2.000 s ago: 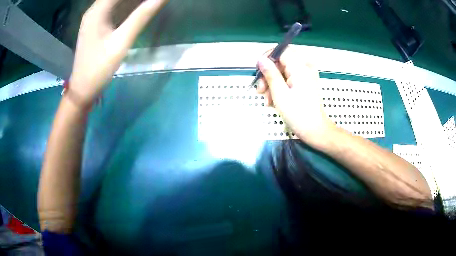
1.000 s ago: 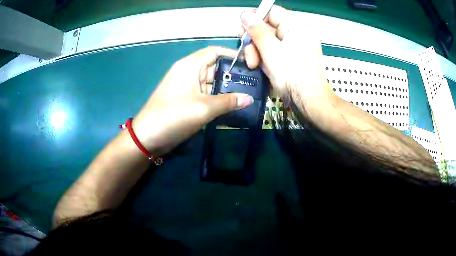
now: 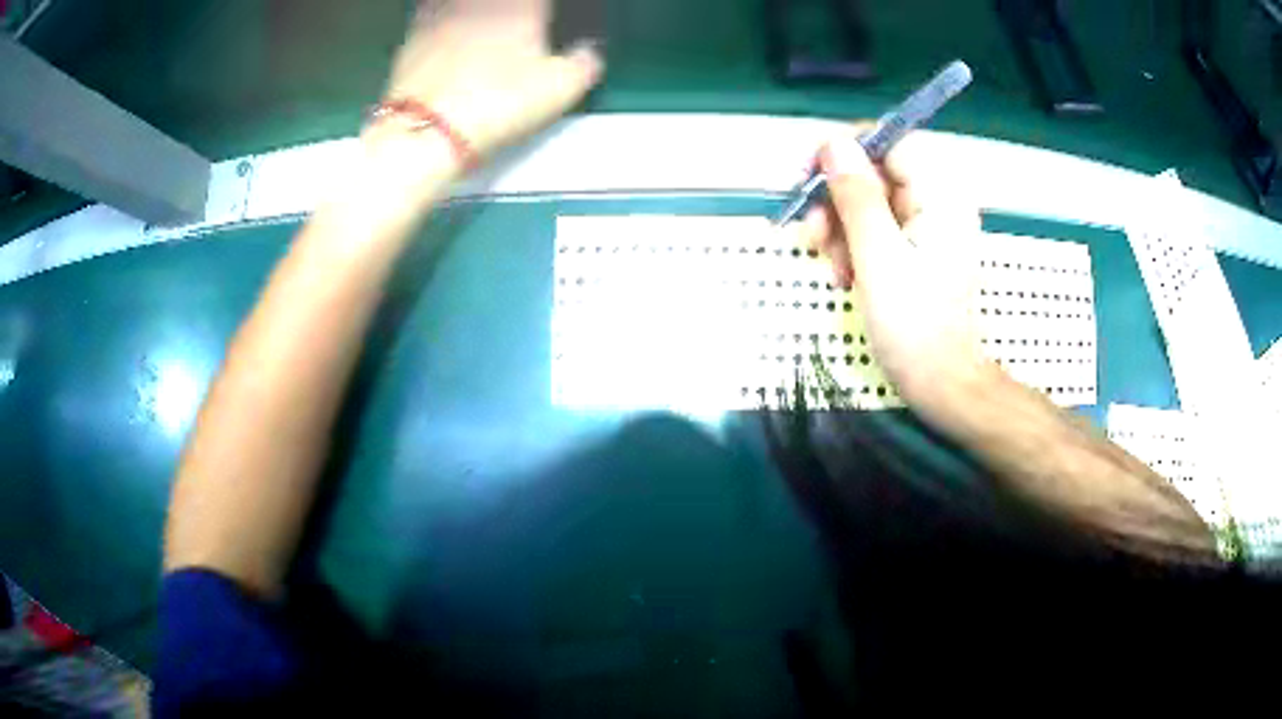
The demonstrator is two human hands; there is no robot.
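Note:
My right hand [image 3: 893, 253] holds grey tweezers [image 3: 914, 113] like a pen, above the backing sheet [image 3: 647, 330]. The tweezer tip points down-left near the sheet's top edge. The white sheet bears rows of dark dots, with a yellowish patch beside my hand and glare on its left part. My left hand [image 3: 492, 56] is blurred and reaches over the rail to the far green surface at the top edge. A dark object [image 3: 574, 20], perhaps a phone housing, shows by its fingers; whether it is gripped cannot be told.
A pale rail [image 3: 633, 155] crosses behind the green bench top [image 3: 464, 337]. Several dark housings, one at the top centre [image 3: 827, 63], lie beyond it. Spare dotted sheets [image 3: 1195, 302] lie at the right. A grey post [image 3: 106, 134] stands at the upper left.
The black phone housing has left the spot in front of me. My left hand has moved up and away over the rail. My right hand has moved right and lower with the tweezers.

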